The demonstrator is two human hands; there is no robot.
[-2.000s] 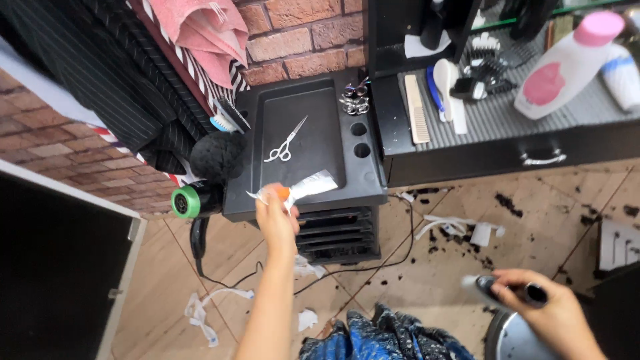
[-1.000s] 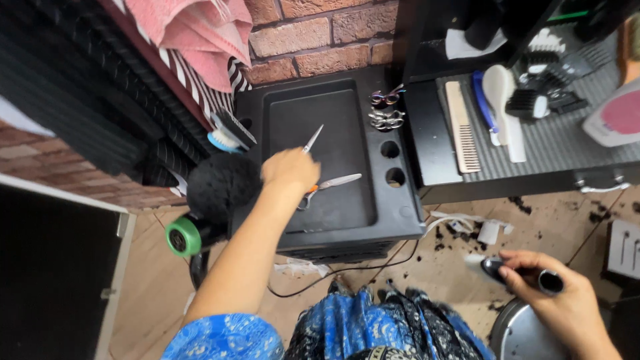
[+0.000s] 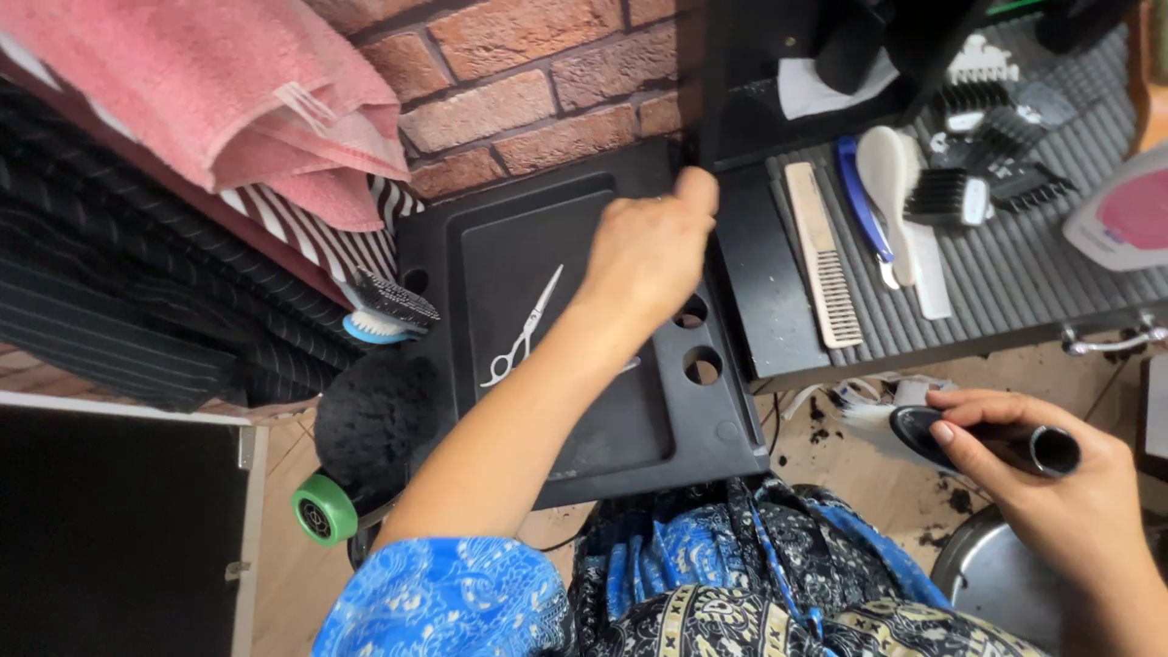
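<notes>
My left hand (image 3: 652, 242) is over the far right part of a black plastic trolley tray (image 3: 584, 474), fingers curled; whether it holds anything is hidden. Silver hairdressing scissors (image 3: 525, 338) lie open in the tray, left of my forearm. The pale tip of another tool (image 3: 630, 365) shows just right of the forearm, its rest covered. My right hand (image 3: 1031, 447) grips the black handle of a neck duster brush (image 3: 922, 433), white bristles pointing left, above the floor.
Right of the trolley, a ribbed mat holds a beige comb (image 3: 821, 255), a blue razor (image 3: 862, 196), a white brush (image 3: 887, 201), clipper guards (image 3: 949, 196) and a pink-white bottle (image 3: 1122, 214). Pink towels (image 3: 301, 109), a hairbrush (image 3: 388, 306) and a green-ended hair dryer (image 3: 324, 509) are at left.
My left hand has moved from the tray's middle to its far right. The orange and white item it held two seconds ago is out of sight. My right hand keeps the brush. The view is closer.
</notes>
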